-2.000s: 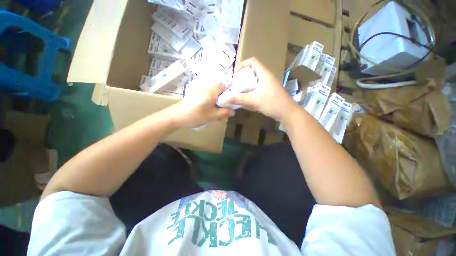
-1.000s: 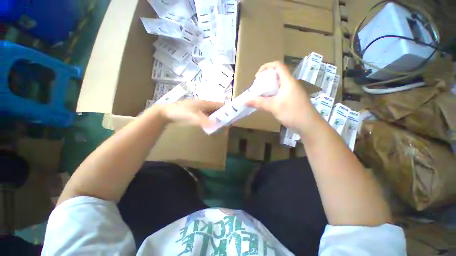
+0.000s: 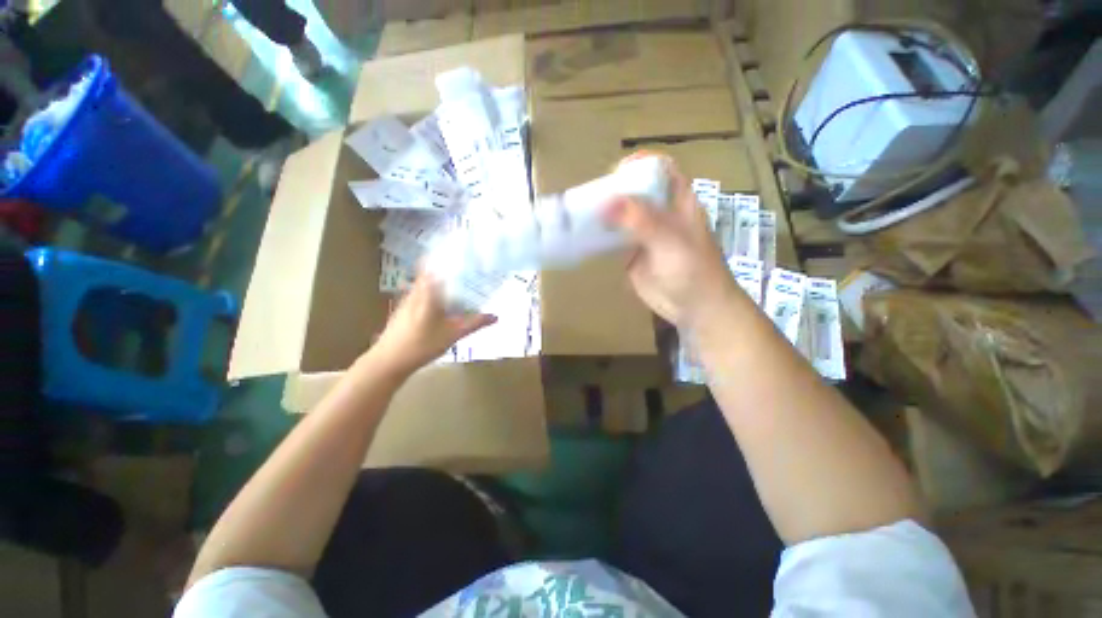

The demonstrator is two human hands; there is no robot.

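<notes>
My right hand (image 3: 677, 248) grips one end of a long white strip of boxes or wrap (image 3: 580, 227), which is motion-blurred and slants down to the left over the open brown shipping carton (image 3: 326, 229). My left hand (image 3: 423, 324) is at the strip's lower left end, with the thumb spread; blur hides whether it grips. Loose white printed boxes (image 3: 417, 193) lie in a jumble in the carton. Upright white boxes (image 3: 786, 304) stand in clusters at right, partly behind my right hand and forearm.
Closed brown cartons (image 3: 628, 73) adjoin the open one. A blue stool (image 3: 127, 272) and a filled blue bin (image 3: 145, 169) stand at left. A white corded device (image 3: 876, 109) and brown-wrapped parcels (image 3: 979, 362) are at right. A person's dark-clothed leg (image 3: 206, 73) shows upper left.
The white bundle, first crumpled between both hands, now extends out leftward over the carton. My left hand has moved left, away from my right. The view has shifted, bringing the blue bin into clearer view.
</notes>
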